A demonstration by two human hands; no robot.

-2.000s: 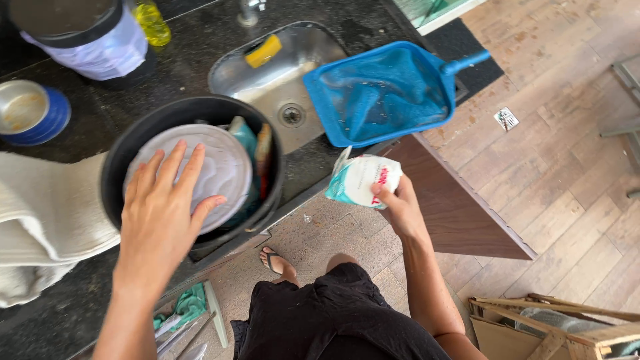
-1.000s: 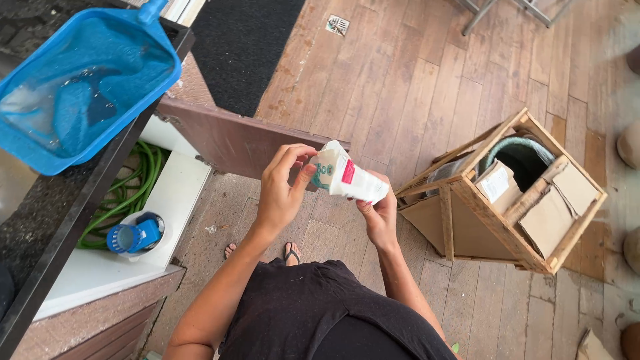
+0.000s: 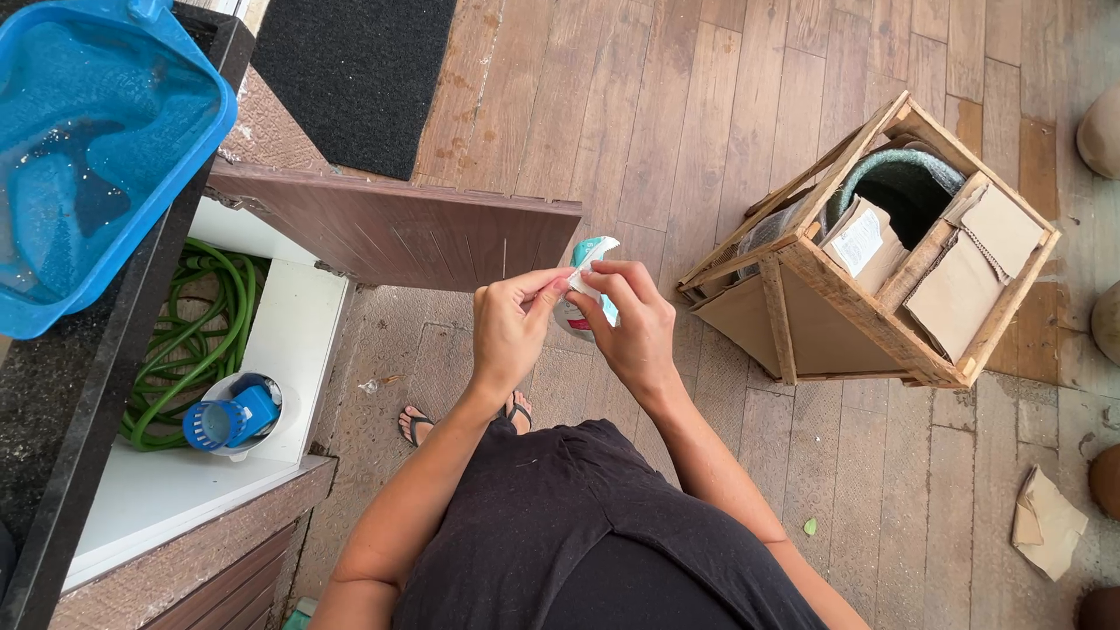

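Note:
A small white and teal plastic packet (image 3: 579, 322) with a red patch is held between both hands in front of my body. My left hand (image 3: 516, 328) pinches one side of its crimped top edge between thumb and fingers. Close beside it, my right hand (image 3: 632, 324) grips the other side with thumb and curled fingers. The fingertips of both hands nearly touch. Fingers cover part of the packet, and whether its top is torn cannot be told.
A blue plastic dustpan (image 3: 131, 175) lies on the dark stone counter (image 3: 52, 420). Below, an open cabinet door (image 3: 420, 223) juts out beside a green hose (image 3: 206, 324) and a white bucket (image 3: 262, 420). At right stands a wooden crate (image 3: 787, 324) with cardboard; a black mat (image 3: 350, 79) lies beyond.
The view has swung right, away from the sink. My left hand has left the round lid in the black pot and now holds the packet with my right. The packet's crimped edge has come between both hands.

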